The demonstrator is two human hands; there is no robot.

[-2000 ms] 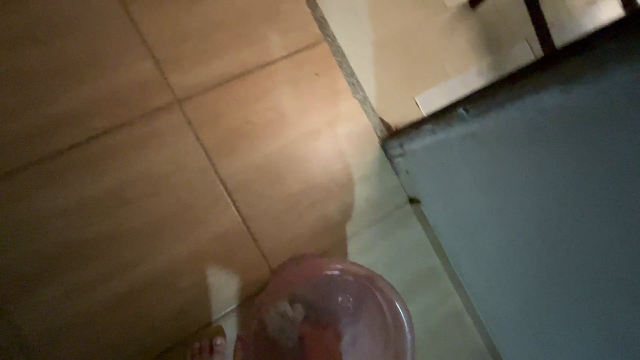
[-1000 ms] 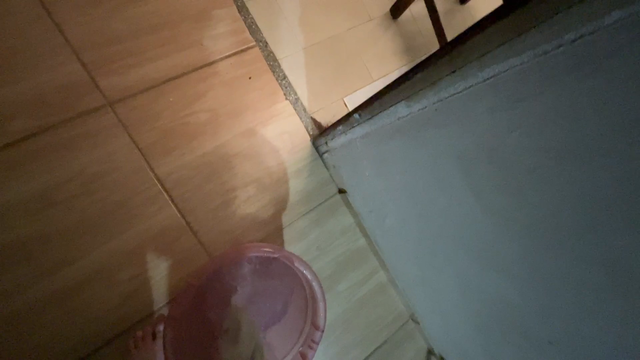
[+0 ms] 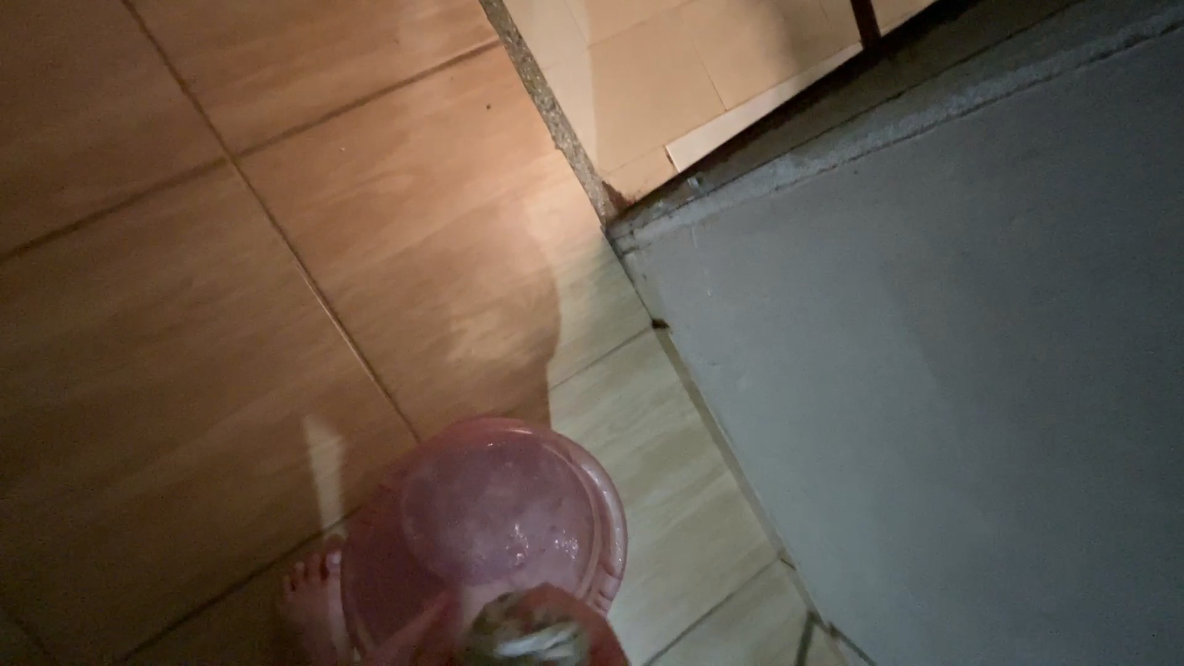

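A round pink plastic basin (image 3: 615,518) is at the bottom of the view, its inside wet and shiny. Over its near side is a blurred, crumpled greenish-white thing (image 3: 527,638), possibly a cloth, with a reddish shape (image 3: 597,624) around it that may be my right hand. A paler, skin-coloured shape (image 3: 416,634) at the basin's lower left may be my left hand or forearm. Dim light and the frame's edge hide the fingers, so their grip cannot be made out.
A bare foot (image 3: 314,592) stands at the basin's left. Brown tiles (image 3: 370,231) and paler tiles (image 3: 638,407) cover the floor. A grey wall or partition (image 3: 906,370) fills the right side, and a speckled threshold strip (image 3: 546,102) runs near the top.
The crumpled thing now lies over the basin's near edge; earlier, pale and reddish shapes showed inside the basin. The view has shifted.
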